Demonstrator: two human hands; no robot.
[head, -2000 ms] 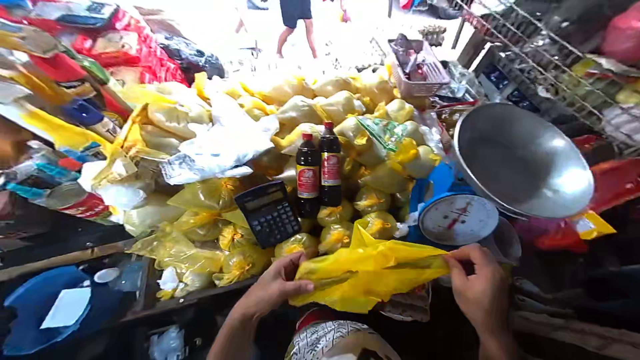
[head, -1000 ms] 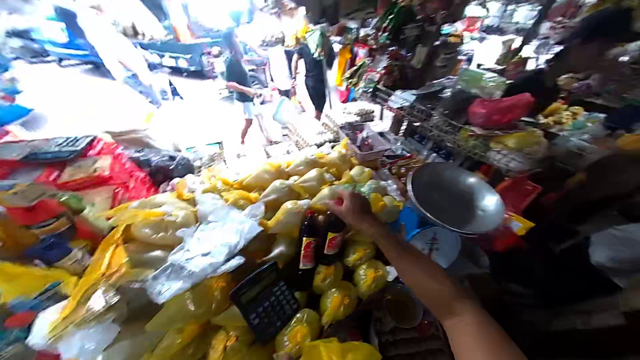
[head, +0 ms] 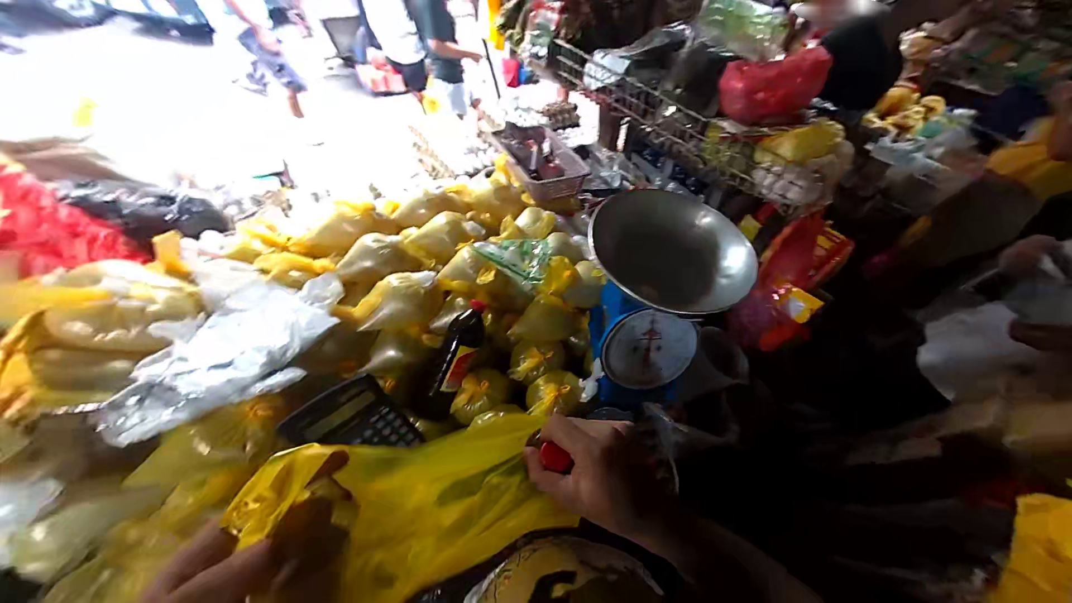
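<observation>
My left hand (head: 251, 553) grips the gathered edge of a yellow plastic bag (head: 444, 486) at the bottom of the view. The fingers of my right hand (head: 590, 469) are closed around the red cap of a bottle (head: 556, 457), at the bag's right edge; the bottle's body is hidden. One dark sauce bottle (head: 460, 352) with a red cap leans among tied yellow bags (head: 394, 301). A black calculator (head: 352, 416) lies just beyond the yellow bag. The blue dial scale (head: 649, 347) with a metal pan (head: 672, 251) stands beyond my right hand.
A crumpled whitish plastic bag (head: 226, 352) lies on the left. Behind the scale are a plastic basket (head: 544, 172) and a wire rack (head: 653, 117) holding a red bag (head: 775, 84). People stand in the bright street beyond. At the right edge another person's hand (head: 1038, 260) shows.
One of the two sauce bottles standing together has left its place. My right hand has drawn back from them and now holds a red-capped bottle at the yellow bag. The view has shifted.
</observation>
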